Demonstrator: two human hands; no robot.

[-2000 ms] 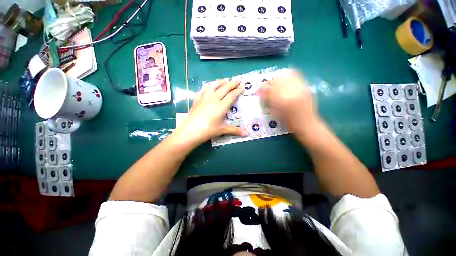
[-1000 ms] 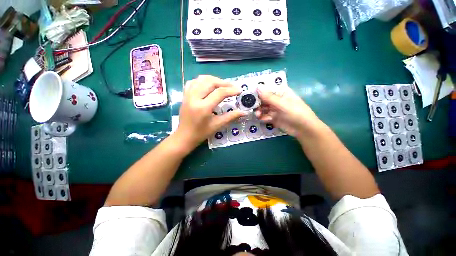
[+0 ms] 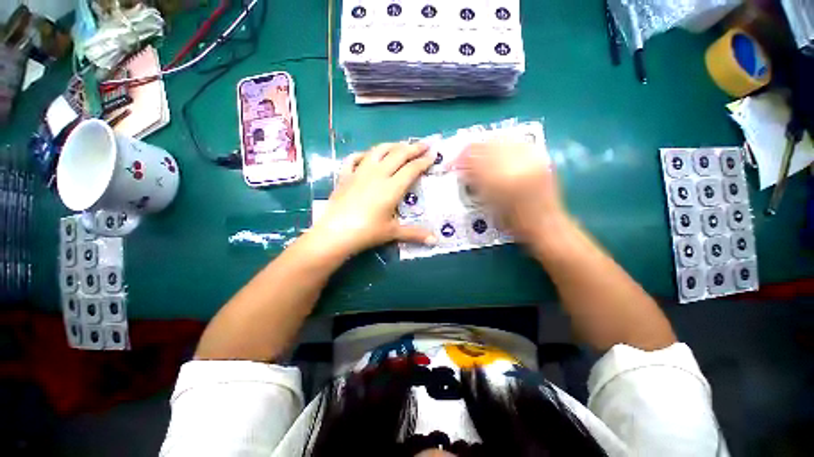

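A white multi-unit sheet (image 3: 461, 234) with rows of dark round marks lies flat on the green bench top. My left hand (image 3: 379, 192) rests on its left part, fingers spread, thumb near the lower edge. My right hand (image 3: 510, 183) is over the sheet's middle and right part, blurred, with its fingers bent down to the surface. Whether it holds a piece cannot be told. The hands hide much of the sheet.
A stack of sheets (image 3: 433, 76) stands behind. A phone (image 3: 270, 129), a cherry-print mug (image 3: 116, 170) and a dotted sheet (image 3: 93, 286) are at left. Another dotted sheet (image 3: 711, 223), a yellow tape roll (image 3: 737, 62) and a slim tool (image 3: 785, 170) are at right.
The dark-centred disc between my fingers one second ago no longer shows. My left hand now lies flatter on the sheet, my right hand is over it, and the sheet sits slightly further right.
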